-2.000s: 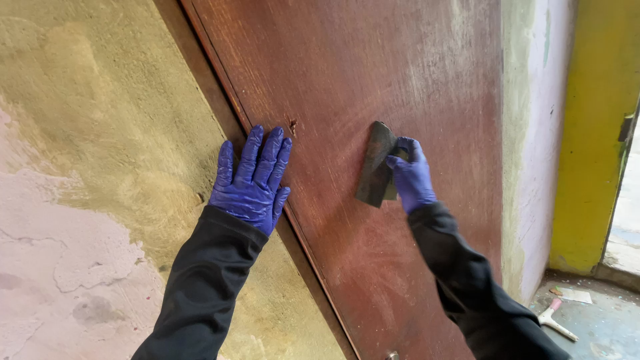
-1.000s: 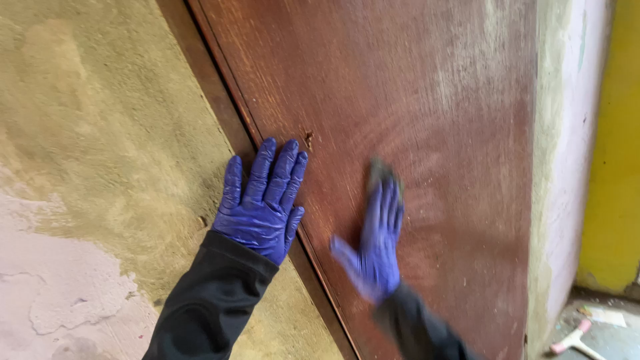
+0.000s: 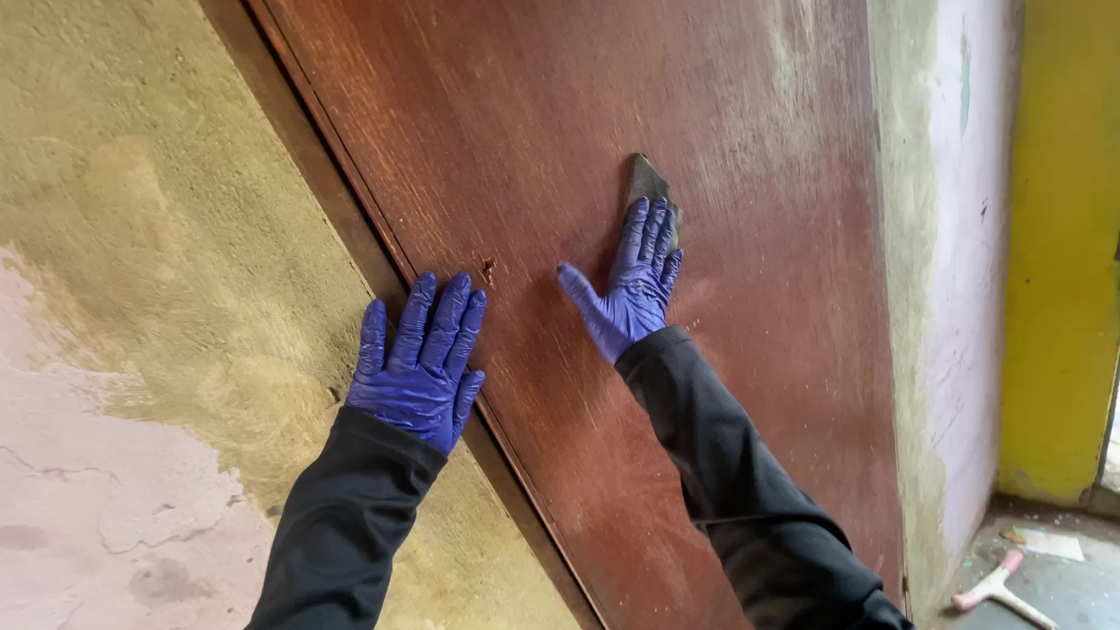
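Note:
A reddish-brown wooden door (image 3: 770, 289) fills the middle of the head view. My right hand (image 3: 634, 284), in a blue-purple glove, lies flat over a dark grey sheet, apparently sandpaper (image 3: 647, 182), pressing it to the door with the thumb spread out. Part of the sheet is hidden under the fingers. My left hand (image 3: 420, 367), gloved the same way, rests palm down with fingers apart across the door's left edge and its frame (image 3: 319, 166). It holds nothing. Just above its fingertips is a small chipped hole (image 3: 488, 269) in the door.
Left of the frame is a rough plastered wall (image 3: 175, 219) with peeling pink paint. A pale wall strip (image 3: 910, 219) and a yellow surface (image 3: 1059, 245) stand at the right. On the floor at bottom right lie a pink-and-white handled tool (image 3: 997, 588) and a paper scrap (image 3: 1050, 544).
Two seconds ago my right hand gripped the sheet by its right side; now it lies flat over it. My left hand has stayed by the door's edge.

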